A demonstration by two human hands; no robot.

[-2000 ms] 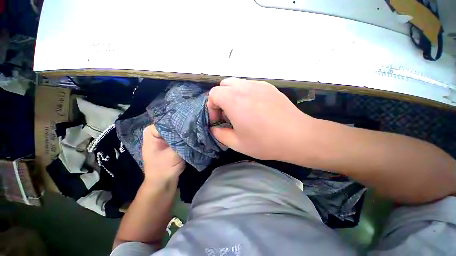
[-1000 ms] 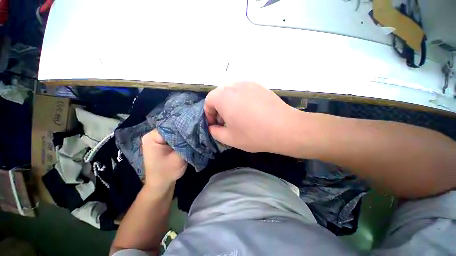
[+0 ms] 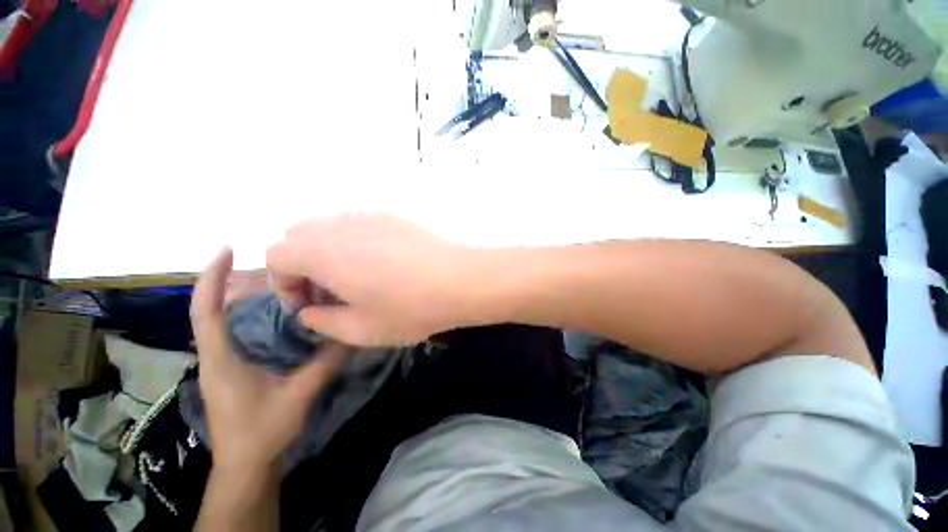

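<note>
A grey mottled garment piece (image 3: 272, 330) is bunched at the table's front edge, above the lap. My left hand (image 3: 244, 379) is around it from below, thumb and fingers spread on either side of the bunched cloth. My right hand (image 3: 359, 278) pinches the cloth from above with thumb and fingers; what lies between the fingertips is hidden. More of the grey cloth hangs below, over black cloth (image 3: 489, 379) on the lap.
A white table (image 3: 260, 135) holds small dark snips (image 3: 473, 116), a yellow-orange card (image 3: 655, 130) and black scissor handles (image 3: 699, 171). A cream "brother" sewing machine (image 3: 790, 62) stands right. Black and cream garments (image 3: 114, 416) and a cardboard box (image 3: 47, 364) are left; grey cloth (image 3: 639, 431) hangs right.
The view has shifted right, bringing the machine and snips into sight. Both hands and the grey cloth are further left in view, and my left hand's fist has opened into spread fingers around the cloth.
</note>
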